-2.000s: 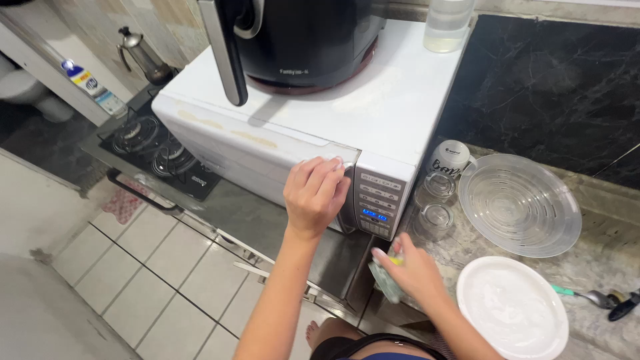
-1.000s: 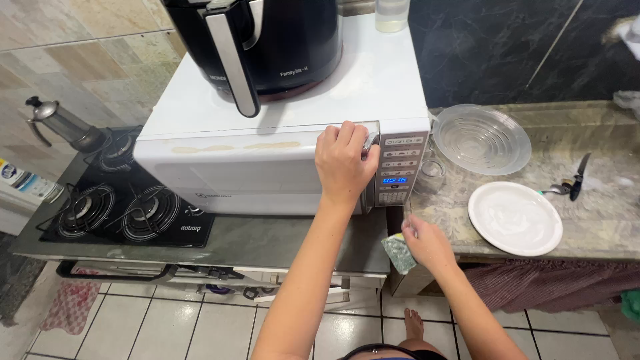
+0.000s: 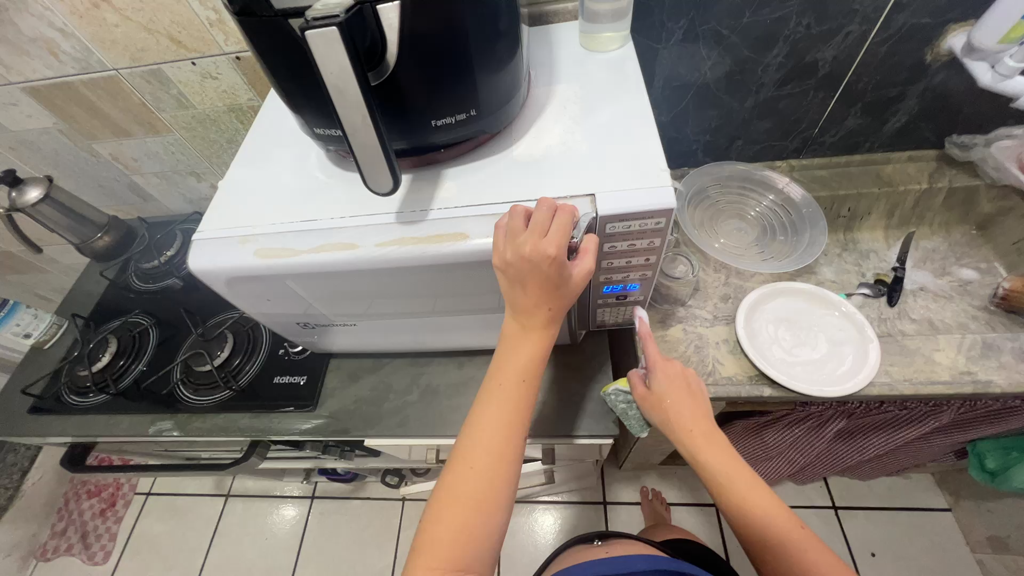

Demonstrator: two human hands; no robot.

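A white microwave oven (image 3: 384, 296) stands on the counter with its door closed. My left hand (image 3: 540, 260) grips the door handle (image 3: 584, 232) at the top right of the door. My right hand (image 3: 672, 392) has its index finger extended up to the lower edge of the control panel (image 3: 628, 268); whether it touches is unclear. The other fingers of that hand hold a yellow and green sponge (image 3: 628, 406), which hangs beside the counter's corner. A black air fryer (image 3: 432, 80) with a silver-faced handle sits on top of the microwave.
A gas cooktop (image 3: 184, 344) with a moka pot (image 3: 68, 216) lies left. On the right counter are a glass (image 3: 678, 272), a clear plastic lid (image 3: 752, 216), a white plate (image 3: 808, 340), a knife (image 3: 902, 268) and a spoon (image 3: 866, 290). A liquid-filled container (image 3: 606, 24) stands atop the microwave.
My right hand has risen toward the control panel with its index finger extended, sponge still in it. My left hand stays at the door handle. The view has shifted and come closer.
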